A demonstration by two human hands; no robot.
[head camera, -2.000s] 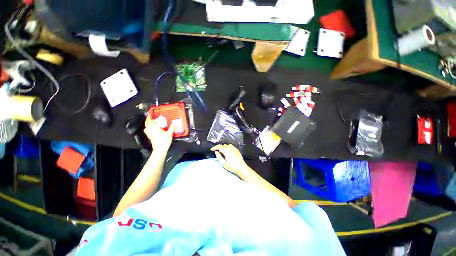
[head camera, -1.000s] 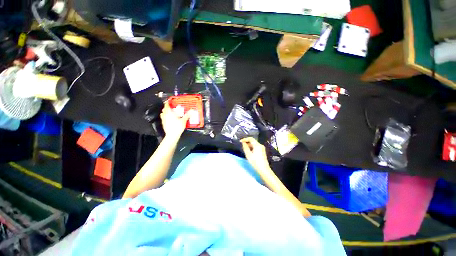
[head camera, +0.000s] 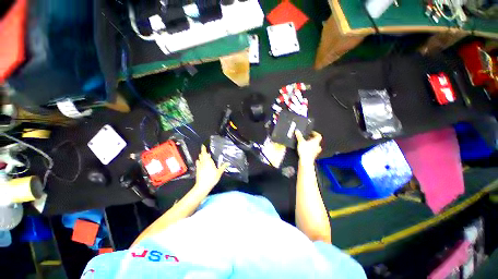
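My left hand (head camera: 208, 170) is at the left edge of a bagged black unit (head camera: 230, 156) on the black mat; its fingers partly touch the bag. My right hand (head camera: 309, 146) has its fingers on the lower right part of a flat black box (head camera: 291, 128) with a small white label. Whether the fingers close on it is hard to tell. A red-orange set-top box (head camera: 164, 163) with white labels lies left of my left hand, untouched. A pale card (head camera: 273, 152) lies below the black box. Red-and-white tagged parts (head camera: 293, 98) lie behind it.
A black scanner-like tool (head camera: 229, 126) and a mouse (head camera: 256, 107) lie behind the bagged unit. A green circuit board (head camera: 175, 113) and a white square (head camera: 107, 144) are at left. Another bagged unit (head camera: 378, 113) and a red box (head camera: 442, 88) lie right. Wooden shelf supports (head camera: 236, 68) stand behind.
My left hand has left the red-orange box and moved right to the bagged unit. My right hand has moved right, from beside the bagged unit to the black box. The view has turned.
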